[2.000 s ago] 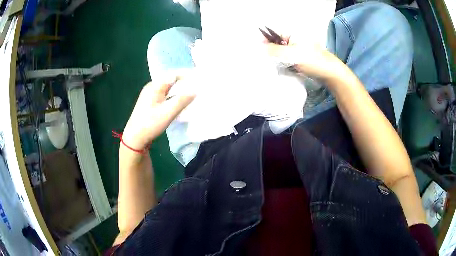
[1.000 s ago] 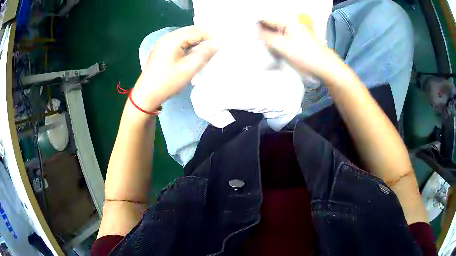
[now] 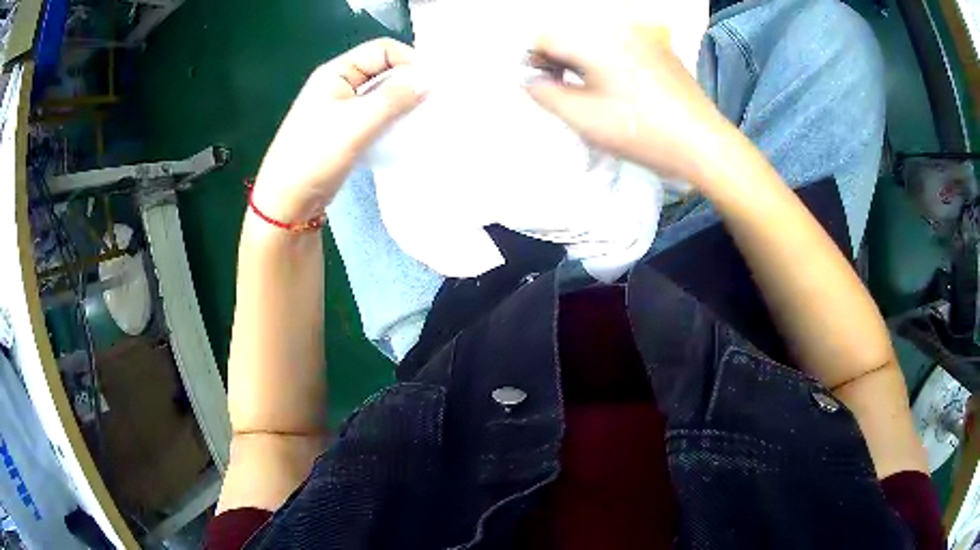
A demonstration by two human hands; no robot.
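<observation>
White garment pieces [image 3: 462, 172] lie over my lap and run up to the top edge of the picture; their detail is washed out. My left hand [image 3: 349, 118] is at the left edge of the cloth, thumb and fingers pinching it. My right hand [image 3: 618, 102] is over the upper right part of the cloth, with dark thread snips [image 3: 557, 69] at its fingertips. The snips are partly hidden by the fingers and overexposed. Whether the right fingers also grip cloth, I cannot tell.
My knees in light jeans [image 3: 801, 91] are under and beside the cloth. A grey metal table leg [image 3: 177, 269] stands on the green floor [image 3: 258, 64] at the left. White-topped tables edge both sides. A white pedal-like part [image 3: 940, 414] is at the lower right.
My left hand has risen from its lower place two seconds ago and moved slightly left since one second ago, drawing the cloth's edge. The snips' blades, clearly visible before, are now mostly covered.
</observation>
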